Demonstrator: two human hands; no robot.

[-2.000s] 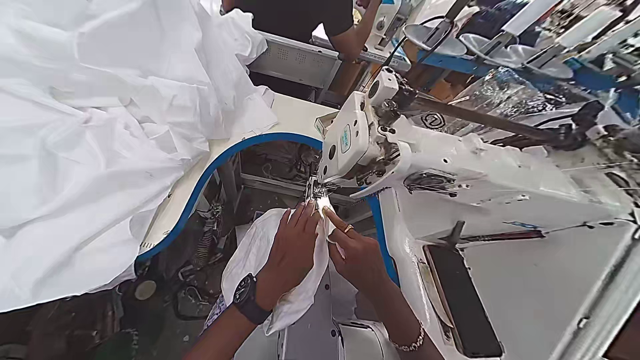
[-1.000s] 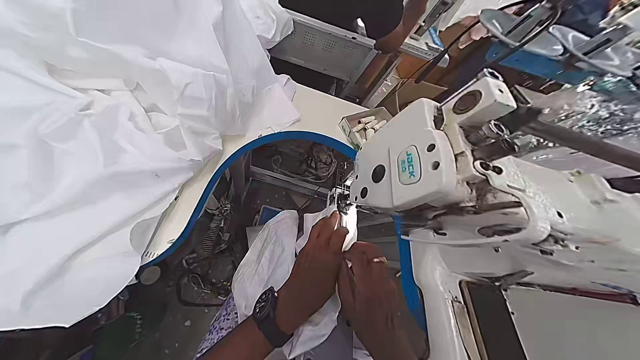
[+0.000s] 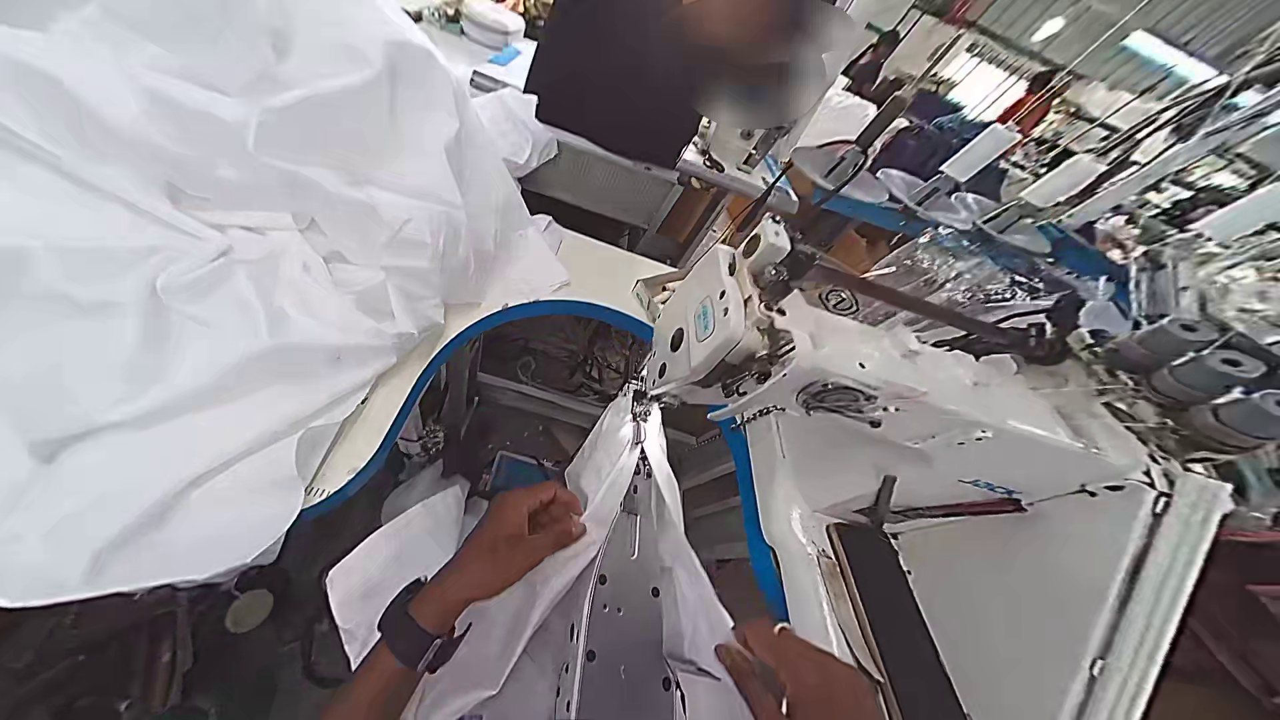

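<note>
White fabric (image 3: 590, 530) runs from the needle area of a white Jack sewing machine (image 3: 700, 325) down both sides of its narrow metal arm (image 3: 625, 600). My left hand (image 3: 520, 540), with a dark watch on the wrist, has its fingers curled on the fabric's left part. Lower right, my right hand (image 3: 800, 675) grips the fabric's right part between thumb and fingers; the frame's bottom edge cuts it off. Both hands are well below the needle, one on each side of the arm. The fabric meets the machine under the presser foot, where detail is small.
A large heap of white fabric (image 3: 200, 300) covers the cream table with a blue edge (image 3: 400, 420) at left. A dark phone-like slab (image 3: 900, 620) lies on the machine bed at right. A person in dark clothing (image 3: 620, 80) is beyond, near thread cones (image 3: 980, 150) on stands.
My hands, close together by the needle before, have moved apart and down toward me, with the fabric now spread along both sides of the metal arm. The view has tilted up.
</note>
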